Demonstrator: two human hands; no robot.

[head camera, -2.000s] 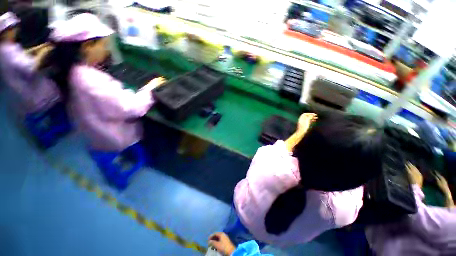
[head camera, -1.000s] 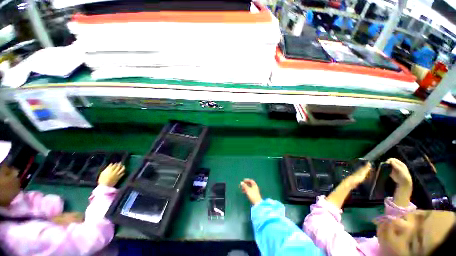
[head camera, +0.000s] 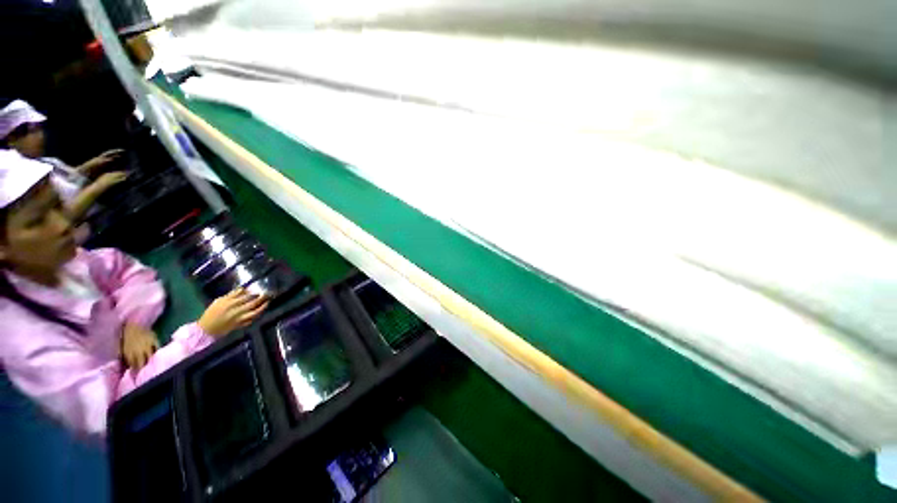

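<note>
Neither of my hands is in view. A black phone tray (head camera: 278,398) lies nearest below the shelf, at the lower left, running diagonally. Its pockets hold dark, shiny phone housings; one housing (head camera: 312,360) reflects bright light. Another phone piece (head camera: 360,469) with a bluish shine lies beside the tray on the green mat, partly cut off by the bottom edge.
A shelf (head camera: 413,294) with a yellow-white edge and green top crosses diagonally, very close, bearing blurred white stacks (head camera: 590,177). A worker in pink (head camera: 74,324) sits at left, one hand at another tray (head camera: 228,257). Another worker is behind.
The view has swung left and moved close to the shelf, which now fills the right side. My blue-sleeved arm, seen reaching over the bench before, has left the picture.
</note>
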